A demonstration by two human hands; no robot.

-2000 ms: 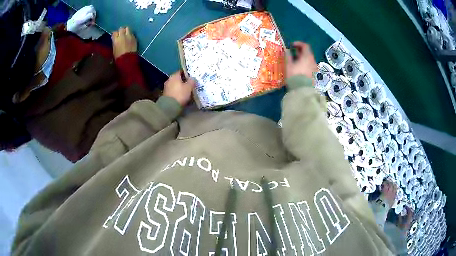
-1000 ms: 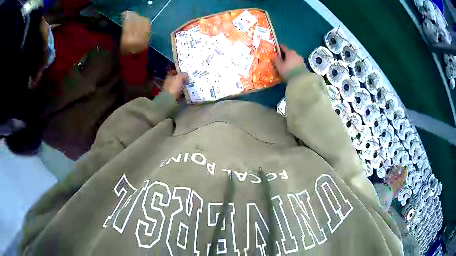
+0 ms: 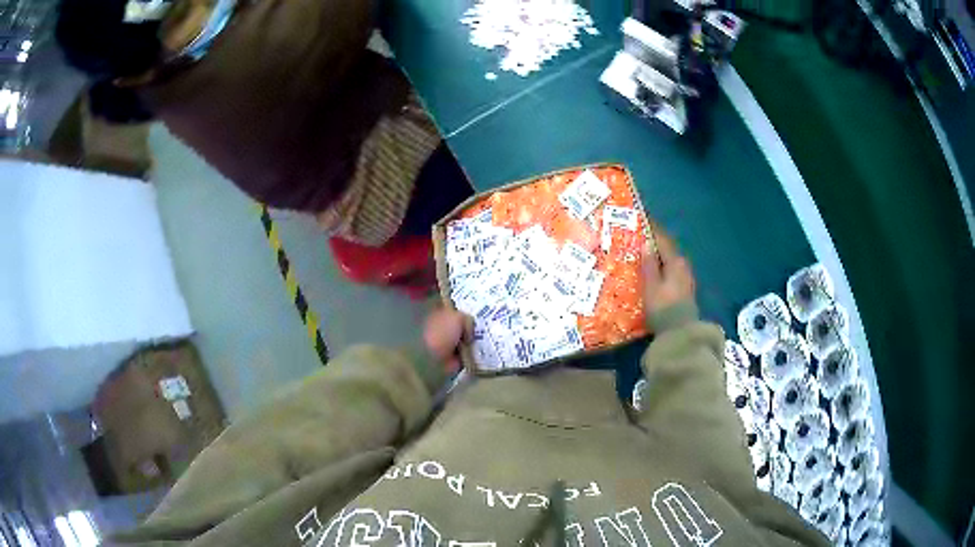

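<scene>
A shallow brown cardboard tray [image 3: 439, 262] is in front of my chest, at the edge of the green bench. Bright orange packets [image 3: 622, 280] fill it, and white labels with dark print [image 3: 513, 283] cover its left and lower part. A few labels lie on the orange at the top. My left hand [image 3: 447, 333] grips the tray's lower left corner. My right hand [image 3: 670, 280] grips its right side. The fingers under the tray are hidden.
A seated person in a brown garment [image 3: 267, 96] is at upper left. Stacked round white units [image 3: 804, 390] stand on the bench at right. White pieces [image 3: 529, 30] and a white-and-dark device [image 3: 654, 73] lie farther back. A carton [image 3: 160, 411] sits on the floor at left.
The view has shifted left, showing floor, striped tape and a carton. The tray now appears lower in the picture, still in both hands. The person beside me appears higher up.
</scene>
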